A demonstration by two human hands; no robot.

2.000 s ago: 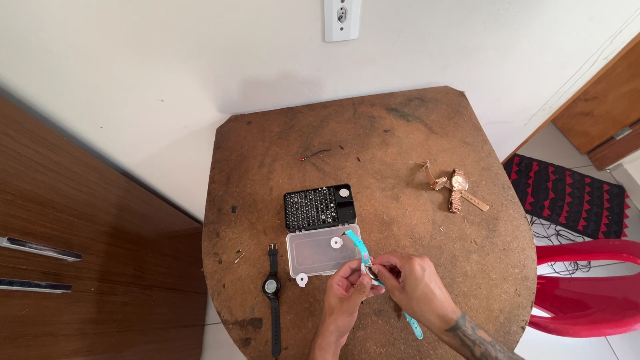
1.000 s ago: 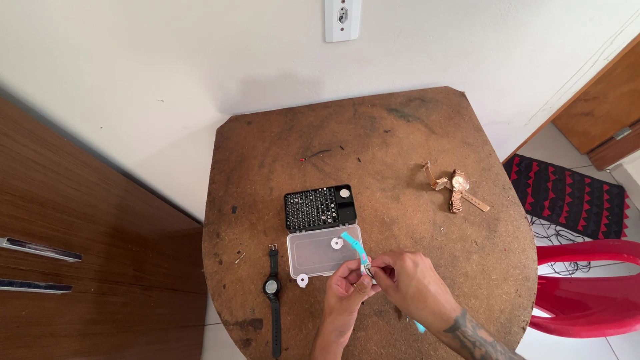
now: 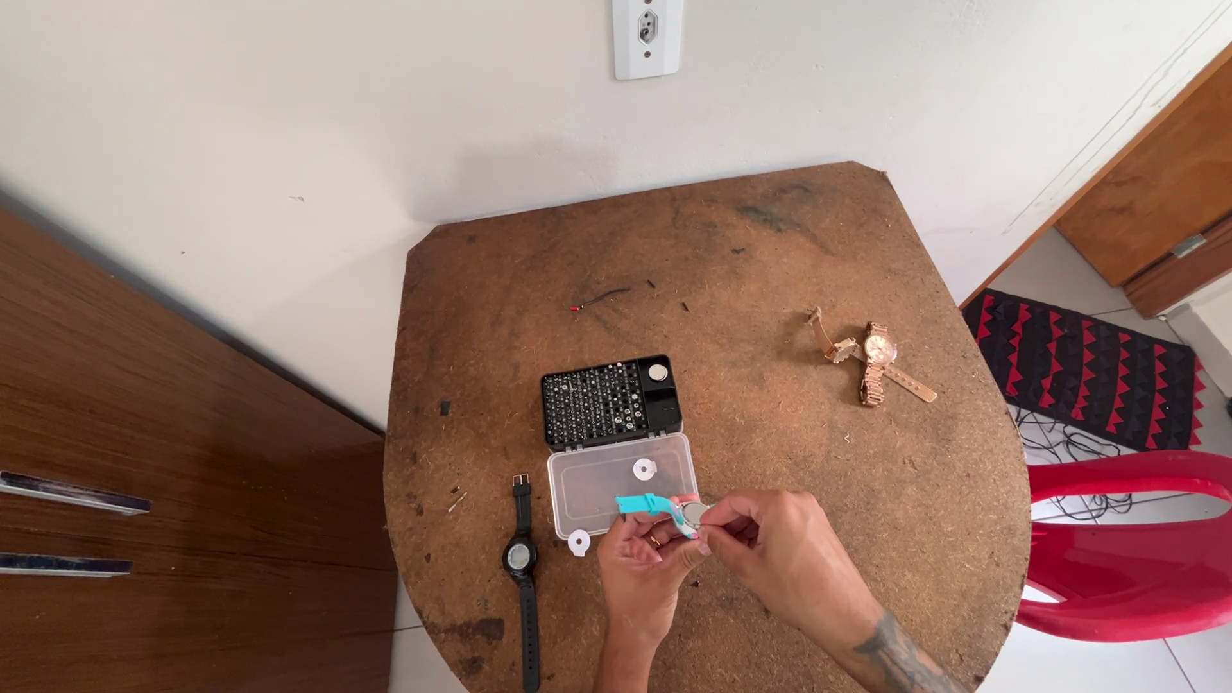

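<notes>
My left hand (image 3: 647, 568) holds a small watch with a turquoise strap (image 3: 643, 503), its strap end pointing left over the clear lid. My right hand (image 3: 775, 539) pinches a shiny round metal disc (image 3: 694, 515) at the watch; whether it is a cell or the case back I cannot tell. Just behind the hands lies an open black case (image 3: 592, 402) of small metal parts, with a round silver piece in a corner compartment. One white paper ring (image 3: 644, 469) rests on its clear plastic lid (image 3: 597, 481), another (image 3: 578, 542) at the lid's near corner.
A black digital watch (image 3: 521, 556) lies left of the lid. Rose-gold watches (image 3: 877, 351) lie at the right of the brown wooden table (image 3: 770, 260). Toward the back is a thin dark wire piece with a red tip (image 3: 577, 308). A red chair (image 3: 1136, 549) stands at the right.
The round metal disc now shows between my right fingers at the watch. The turquoise strap has turned to lie more level, and its lower end is no longer visible below my right hand.
</notes>
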